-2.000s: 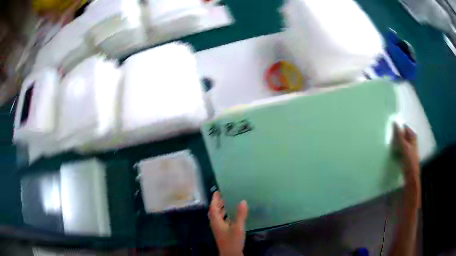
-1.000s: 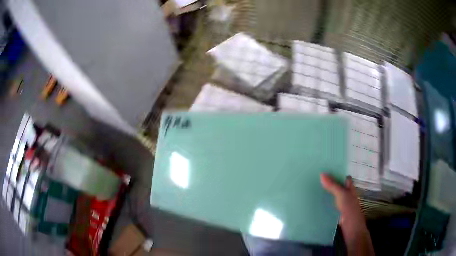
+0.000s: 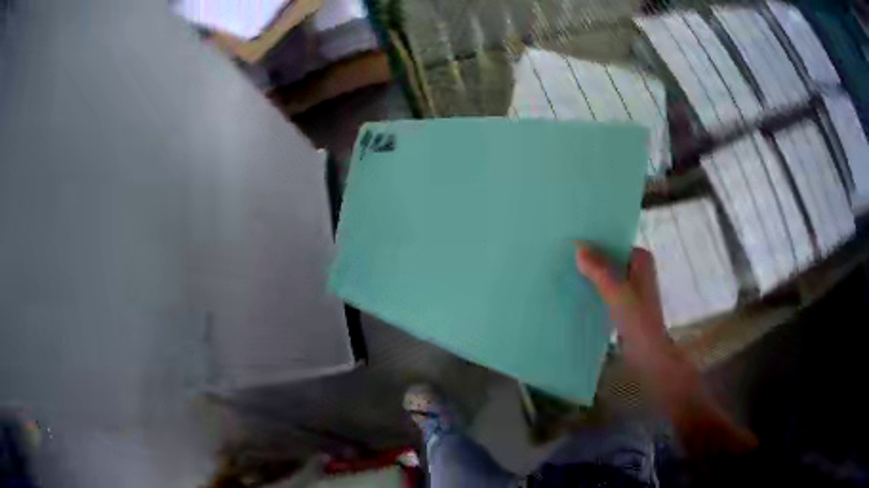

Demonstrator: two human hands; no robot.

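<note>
A pale green carrier board (image 3: 476, 229) with black handwriting at its upper left corner is held in the air in front of me, tilted. My right hand (image 3: 624, 286) grips its right edge, with the thumb on the top face and the other fingers at or behind the edge. My left hand is not in view. No sheets or cells show on the board.
Several white stacks with dark lines (image 3: 762, 210) stand at the right. A large grey surface (image 3: 171, 238) fills the left side. Boxes or packs (image 3: 333, 67) lie at the top. My shoe (image 3: 419, 400) and legs show over grey floor. The picture is blurred.
The view has swung from the green bench past the white stacks. The large grey surface now fills the left. My left hand left the picture; my right hand still holds the board.
</note>
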